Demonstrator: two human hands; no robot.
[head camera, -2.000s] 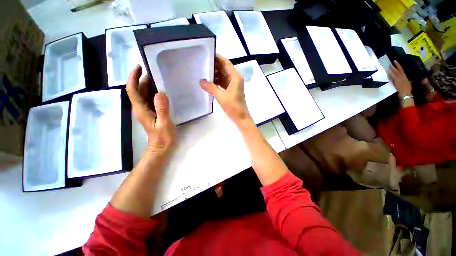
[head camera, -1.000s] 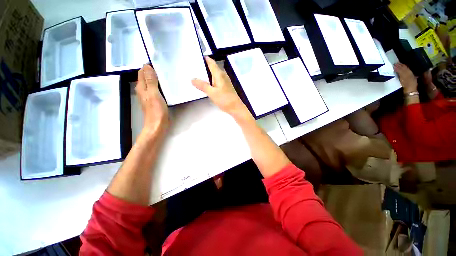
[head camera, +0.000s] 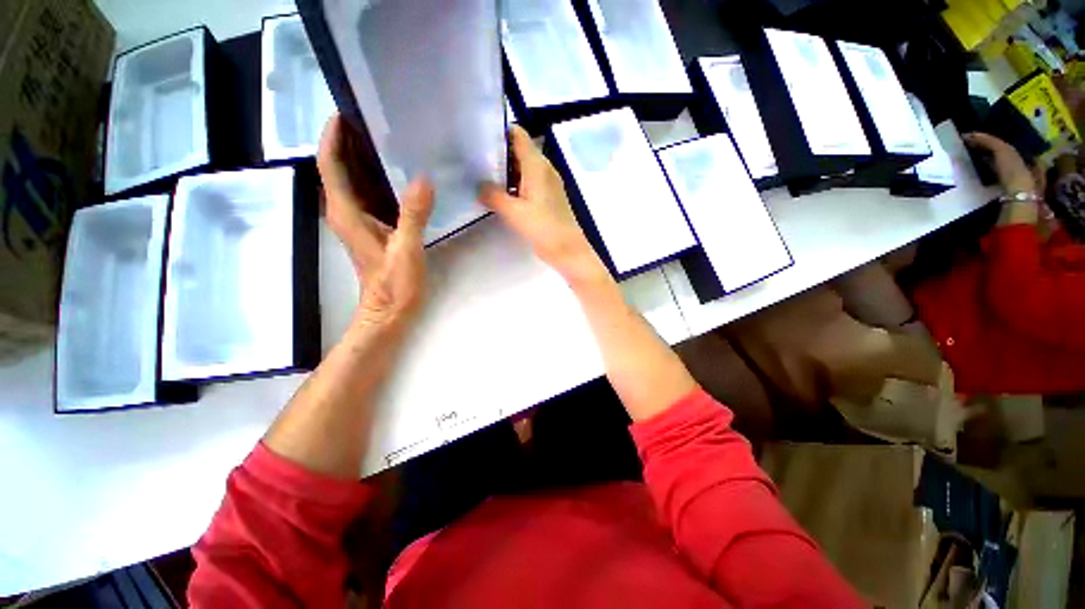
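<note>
A black box base with a white inner tray (head camera: 431, 101) is held up over the table, tilted, its open hollow facing me. Its top end is cut off by the picture's upper edge. My left hand (head camera: 378, 238) grips its left side and lower left corner, the thumb on the front rim. My right hand (head camera: 533, 202) holds its lower right corner, the thumb at the tray's lower rim.
Filled boxes stand at left (head camera: 232, 274) and right (head camera: 723, 212) on the white table (head camera: 476, 345). A brown carton (head camera: 42, 179) is at far left. A person in red sleeves (head camera: 1011, 280) is at right. Brown cartons (head camera: 845, 506) lie below the table.
The held box has risen nearer to me and tilted, after being lower and flatter a second ago. My left hand's thumb has come onto its front rim.
</note>
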